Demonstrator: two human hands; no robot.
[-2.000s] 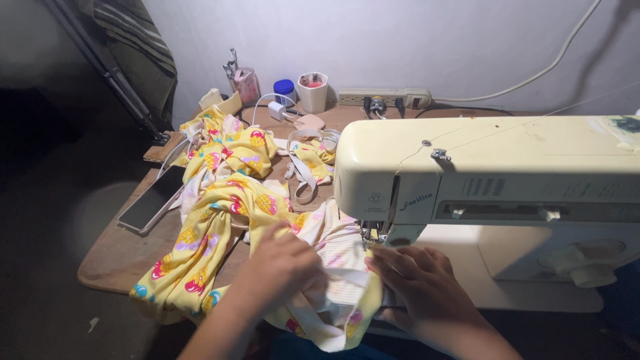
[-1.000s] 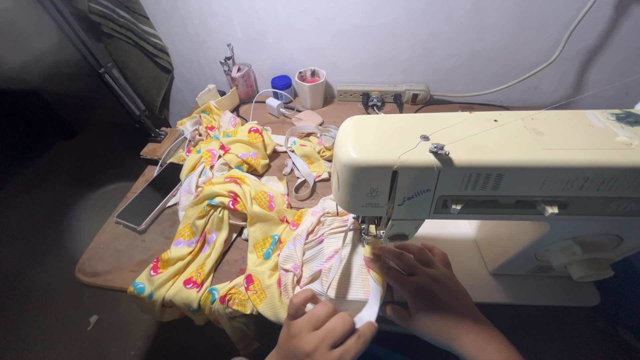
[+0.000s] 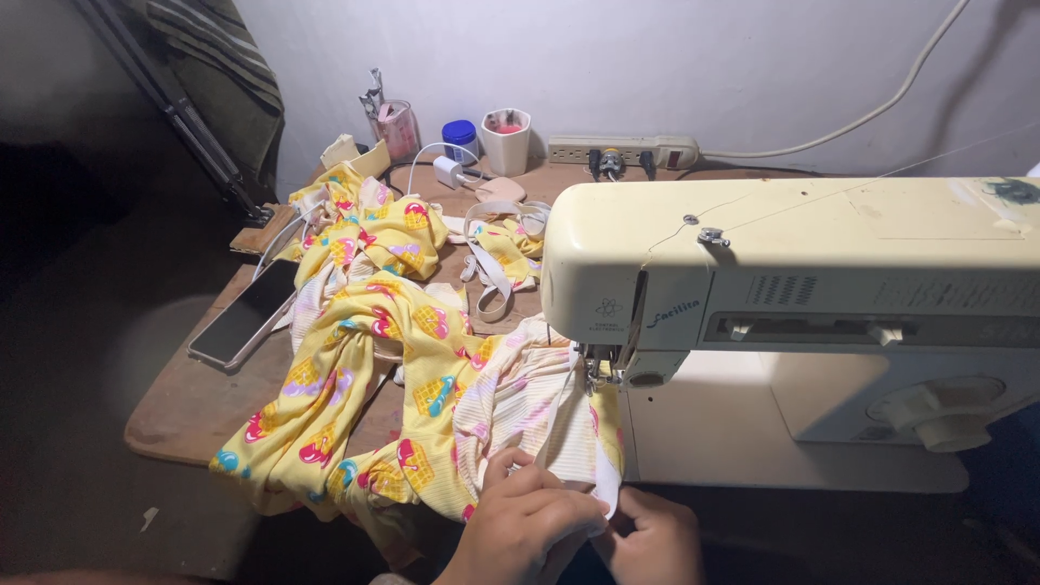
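A cream Singer sewing machine (image 3: 780, 244) stands at the right, with its presser foot (image 3: 593, 374) over the edge of a yellow printed ribbed fabric (image 3: 431, 398). The fabric's pale wrong side (image 3: 520, 390) faces up beside the foot. From the foot a white elastic band (image 3: 606, 479) runs down over the fabric. My left hand (image 3: 528, 520) pinches the band and fabric edge in front of the machine. Close at its right, my right hand (image 3: 650, 536) has its fingertips at the same edge, partly hidden; both hands are touching or nearly so.
A smartphone (image 3: 244, 317) lies at the table's left edge. Behind the bunched cloth are a white charger (image 3: 448, 172), a blue-lidded jar (image 3: 460, 142), a white cup (image 3: 506, 146), a pink holder (image 3: 396, 130) and a power strip (image 3: 569, 152). Loose elastic (image 3: 494, 276) lies near the machine head.
My right hand has come down from beside the presser foot to the fabric's front edge. My left hand, farther up two seconds ago, is now low beside it at the band.
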